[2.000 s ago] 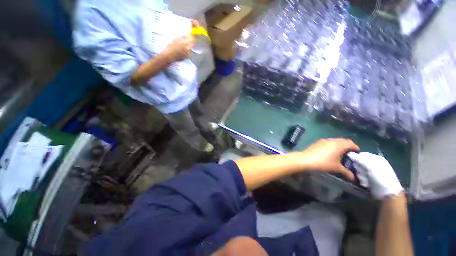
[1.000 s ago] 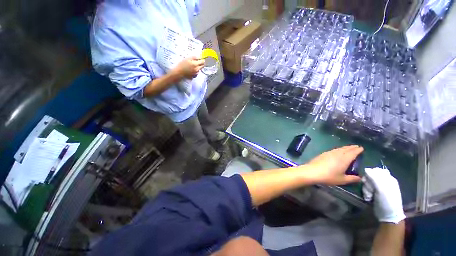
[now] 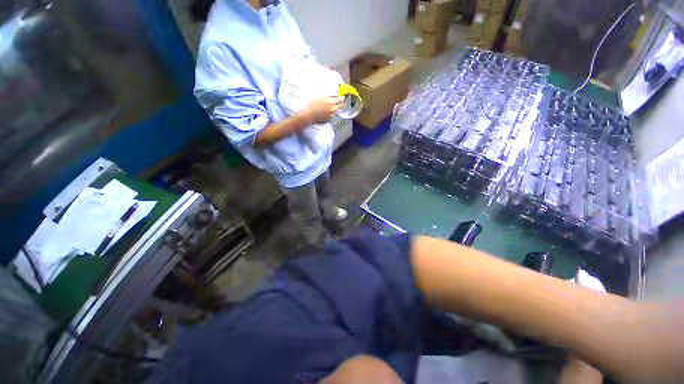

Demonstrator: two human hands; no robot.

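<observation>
Two glossy black cylindrical parts lie on the green bench top, one (image 3: 466, 233) nearer the middle and one (image 3: 538, 261) further right. My left forearm reaches across the bench to the right edge of the picture, and my left hand is out of view. My right hand (image 3: 590, 281), in a white glove, shows only as a small patch above my left forearm. The forearm hides the rest of it, so its fingers and anything in them cannot be seen.
Two stacks of clear trays with dark parts (image 3: 469, 112) (image 3: 574, 165) stand at the bench's back. A person in light blue (image 3: 255, 97) holds papers and a yellow roll (image 3: 349, 101). Papers (image 3: 94, 217) lie at left. A carton (image 3: 382, 90) stands behind.
My left hand has left the black part on the bench and moved right, out of the picture. My left forearm now covers most of my right hand. The view has shifted.
</observation>
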